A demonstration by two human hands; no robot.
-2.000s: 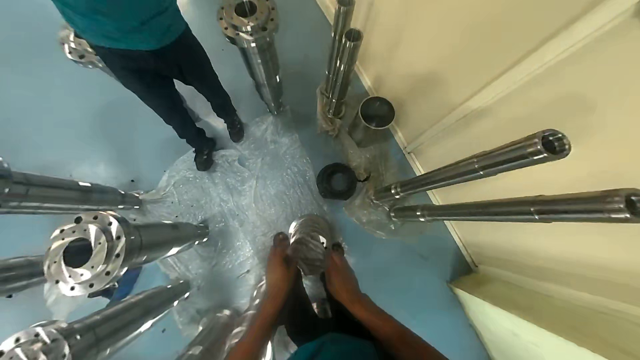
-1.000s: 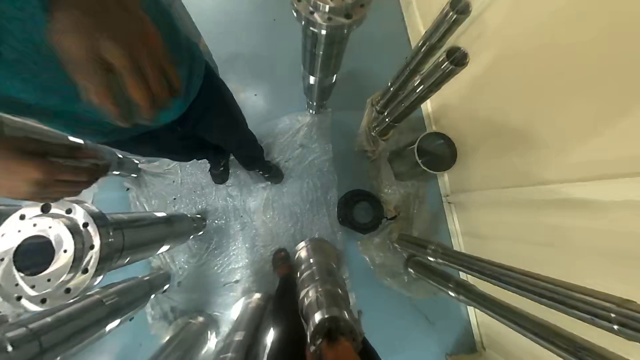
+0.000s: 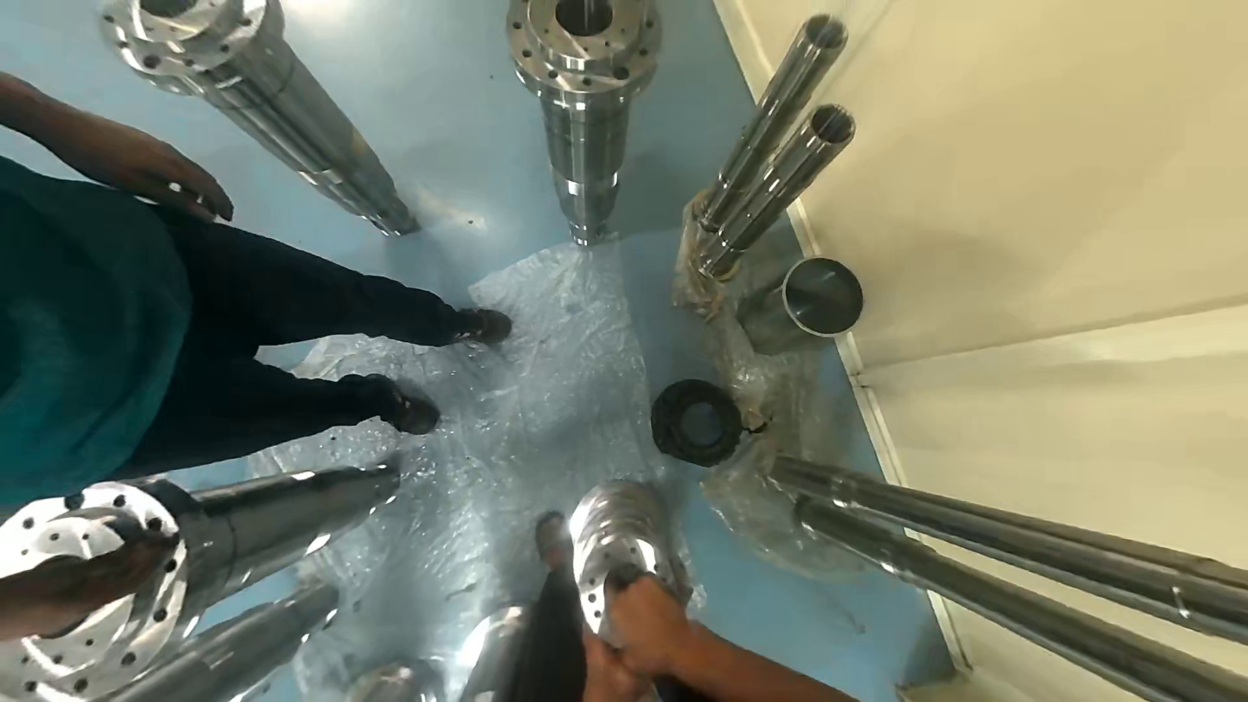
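Observation:
At the lower middle of the head view a shiny, ringed metal shaft (image 3: 619, 522) stands with its drilled flange near me. My right hand (image 3: 648, 614) is curled over the near part of the flange, around its central opening. My left hand (image 3: 606, 671) is close beside and below the right, against the near side of the same part; its fingers are mostly hidden. Just left of the shaft is my shoe (image 3: 553, 538), on clear plastic sheeting (image 3: 546, 390) spread over the blue floor. More metal cylinders (image 3: 494, 651) stand to the left of my leg.
A co-worker (image 3: 78, 331) stands at left, one hand (image 3: 88, 585) over a flanged shaft (image 3: 292, 517). More flanged shafts (image 3: 585, 127) stand beyond. Right of the sheeting are a black ring (image 3: 696, 422), an open cylinder (image 3: 780, 317), upright tubes (image 3: 780, 185), long tubes (image 3: 975, 546) and a cream wall (image 3: 1053, 244).
My hands, on opposite sides of the metal part two seconds ago, are now close together at its near end. The co-worker's hand has come over the left flanged shaft. The view has shifted.

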